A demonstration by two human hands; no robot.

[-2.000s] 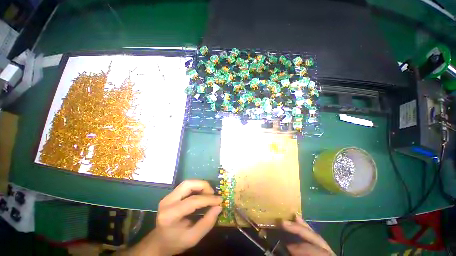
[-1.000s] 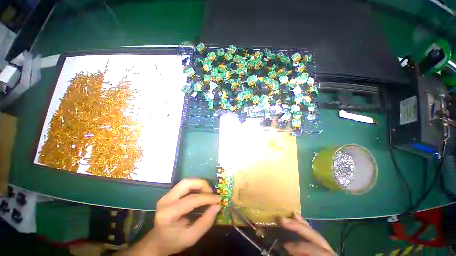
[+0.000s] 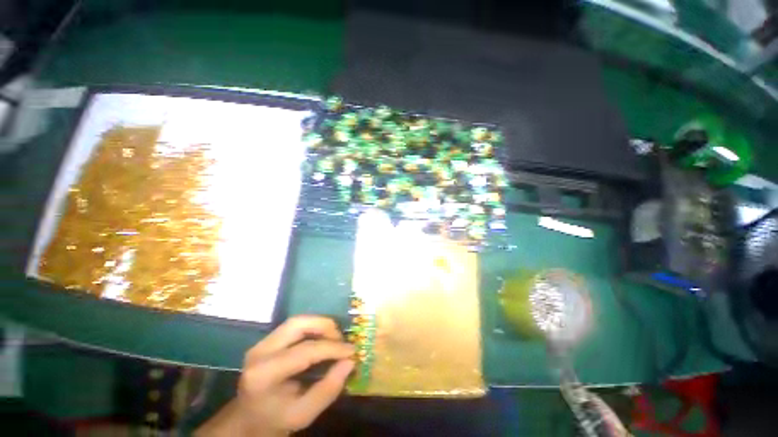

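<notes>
The tan-gold plate [image 3: 426, 333] lies at the bench's front edge, with a row of small green boards and gold bits [image 3: 362, 341] along its left edge. My left hand [image 3: 294, 375] is at the lower part of this row, thumb and fingertips close together against it; whether they pinch a part is hidden. The blurred silver soldering iron [image 3: 580, 397] rises from the bottom edge to the yellow-green tub [image 3: 520, 303] of silvery metal wool, its tip at the tub's front side. My right hand is not discernible; the picture's bottom edge cuts off the iron.
A dark-rimmed white tray [image 3: 256, 205] at left holds a heap of thin gold slivers [image 3: 136, 222]. A pile of green and gold assemblies [image 3: 409, 162] lies behind the plate. A white stick [image 3: 566, 226] lies behind the tub. The dark feeder [image 3: 695, 226] and green reel [image 3: 712, 154] are at right.
The iron has moved right, from the plate's front edge to the tub, and my right hand has left the view. My left hand stays by the row. The view has shifted and blurred.
</notes>
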